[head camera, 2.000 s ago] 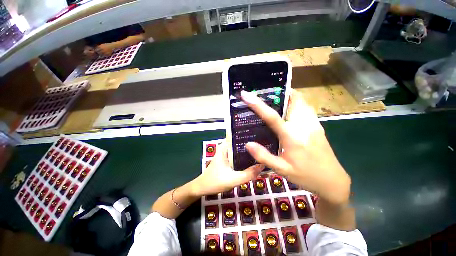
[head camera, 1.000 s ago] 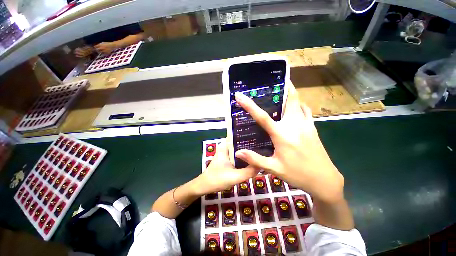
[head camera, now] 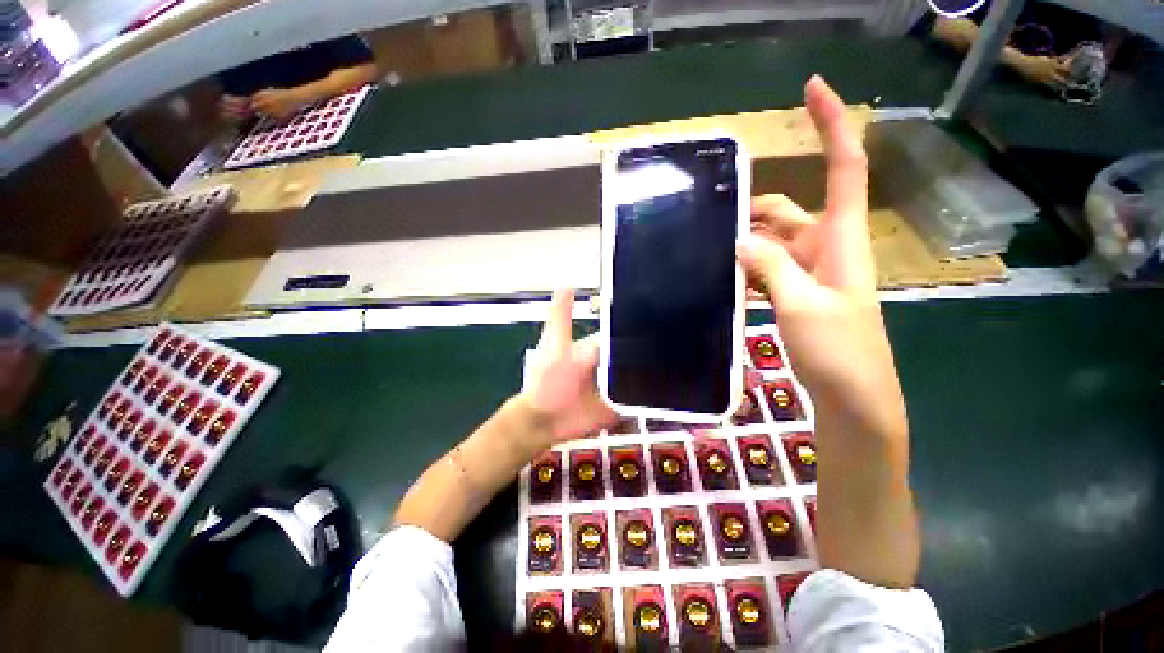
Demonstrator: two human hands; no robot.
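Note:
A smartphone [head camera: 674,281] in a pale case stands upright above the tray, its screen mostly dark with a glare patch at the top. My right hand [head camera: 830,274] grips its right edge, with the index finger raised. My left hand [head camera: 568,383] is at its lower left edge, thumb raised off the phone; its fingers are partly hidden behind the phone, so its hold is unclear. Below is a white compartment tray [head camera: 566,498] with rows of red-and-black pieces [head camera: 637,536] with round gold centres, partly covered by my hands and the phone.
Another filled tray [head camera: 160,440] lies left, near a black head strap [head camera: 275,561]. Beyond the bench edge are a grey panel [head camera: 434,274], plywood [head camera: 900,255], clear plastic trays [head camera: 957,191] and a plastic bag [head camera: 1130,211]. Other people's hands show at the far left and far right.
The screen has gone mostly dark. My right fingers have left the screen for the phone's right edge, index finger up. My left thumb has lifted clear. Another person's arm appears far right.

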